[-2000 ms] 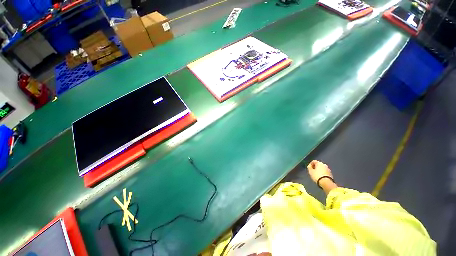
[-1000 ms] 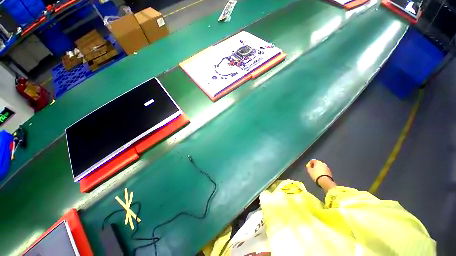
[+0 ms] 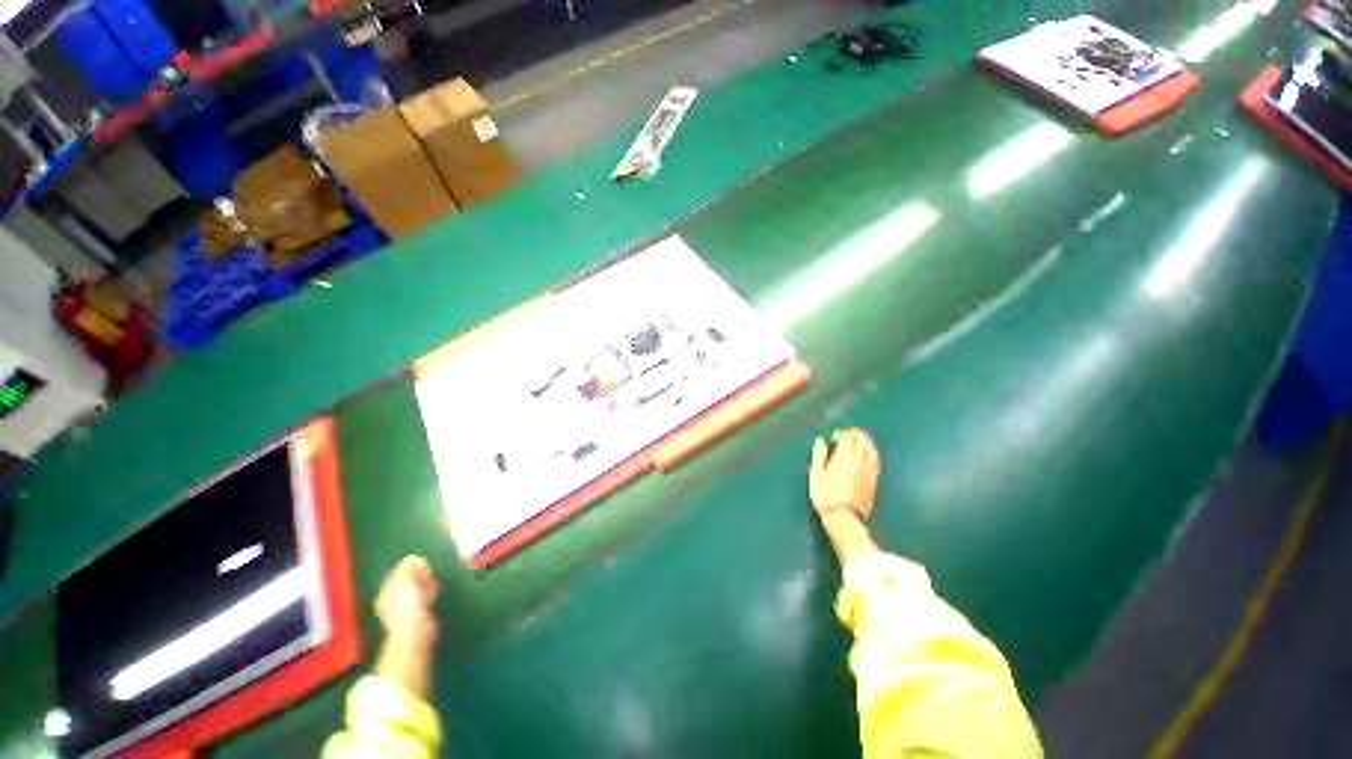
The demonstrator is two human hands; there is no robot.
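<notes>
An all-in-one PC with its open white back up (image 3: pixel 519 475) lies on a red-orange pad (image 3: pixel 727 420) in front of me, its mainboard and cables showing. A second unit with its black screen up (image 3: pixel 178 593) lies on a red-orange pad at the lower left. My left hand (image 3: pixel 406 596) is between the two units, blurred, its fingers bent; whether it holds anything cannot be told. My right hand (image 3: pixel 845 472) is over the green surface, right of the white unit's near corner and apart from it, with nothing visible in it.
The green line (image 3: pixel 1008 430) runs to the upper right. Another white-backed unit (image 3: pixel 1090 67) and a dark unit on a red pad (image 3: pixel 1260 97) lie farther along. A pale strip (image 3: pixel 655 134) and black cables (image 3: pixel 875 42) lie at the far side. Cartons (image 3: pixel 378 166) stand beyond.
The view has shifted; the white-backed unit now shows nearer and larger, and the black screen lower left. My left hand has come into view. My right hand has moved over the green surface.
</notes>
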